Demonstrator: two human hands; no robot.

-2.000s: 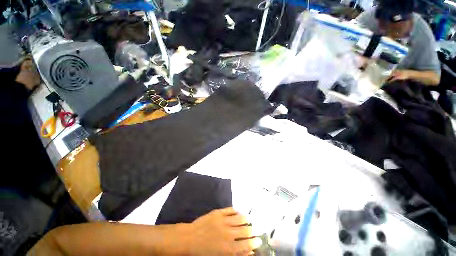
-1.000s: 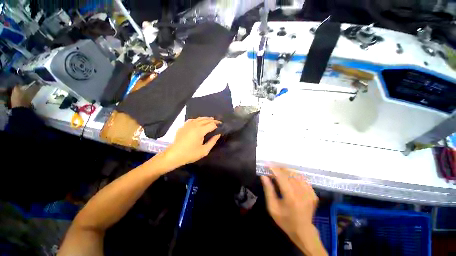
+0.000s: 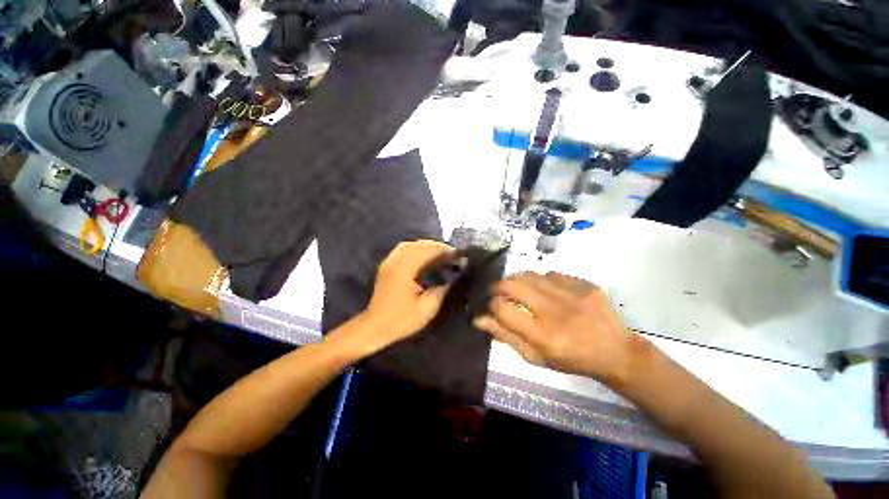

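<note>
A dark fabric panel [image 3: 375, 219] lies on the white table left of the needle and hangs over the front edge. My left hand [image 3: 414, 292] grips a fold of it. My right hand [image 3: 556, 322] pinches the fabric's right side with fingertips, just in front of the presser foot area [image 3: 512, 219]. Both hands are close together, and the fingertips partly hide the folded cloth. The white sewing machine [image 3: 673, 127] with a blue stripe stands behind and to the right. A long dark panel [image 3: 322, 146] lies left of the machine.
A wide black strip [image 3: 716, 146] hangs over the machine head. A grey vented housing [image 3: 93, 117], scissors with orange and red handles [image 3: 95, 229] and a brown patch [image 3: 180, 268] are at the left. A measuring tape [image 3: 585, 414] runs along the front edge. A blue crate [image 3: 609, 473] is below.
My right hand has come up from the table's front edge to the fabric and taken hold of it. My left hand has moved slightly right and now grips a fold. The view has shifted closer.
</note>
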